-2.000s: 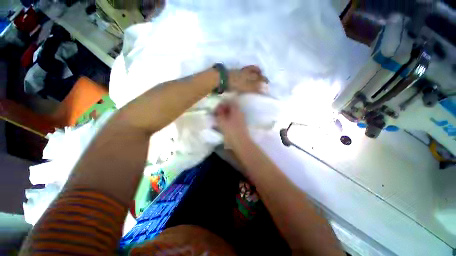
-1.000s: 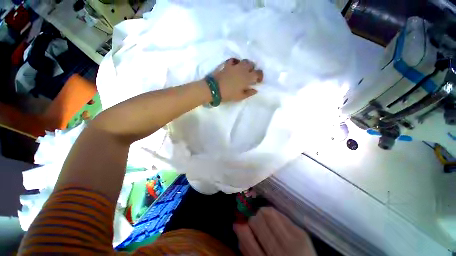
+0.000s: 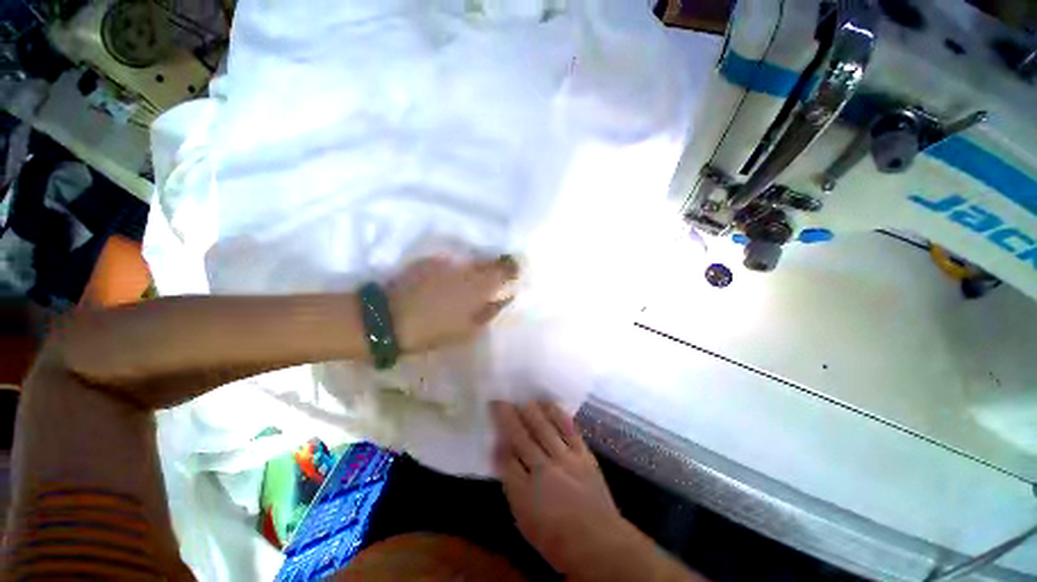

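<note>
A large white cloth [image 3: 341, 136] lies spread left of the sewing machine [image 3: 796, 148], its right part lost in lamp glare near the needle area. My left hand [image 3: 449, 298], with a green bangle on the wrist, lies on the middle of the cloth, its fingers toward the needle and slightly blurred. My right hand [image 3: 548, 460] is at the cloth's front edge near the table rim, fingertips on the cloth. Whether either hand pinches the cloth cannot be told.
The white machine bed [image 3: 864, 364] with a thin dark seam line is at right. A cream machine [image 3: 137, 46] stands at upper left. A blue crate-like object [image 3: 341, 512] and green fabric [image 3: 276, 489] lie below the cloth. An orange surface [image 3: 116, 273] is at left.
The cloth is now spread flatter. My right hand has moved up from the bottom edge onto the cloth. My left hand has moved left and lower in the picture; the machine appears larger as the view shifted.
</note>
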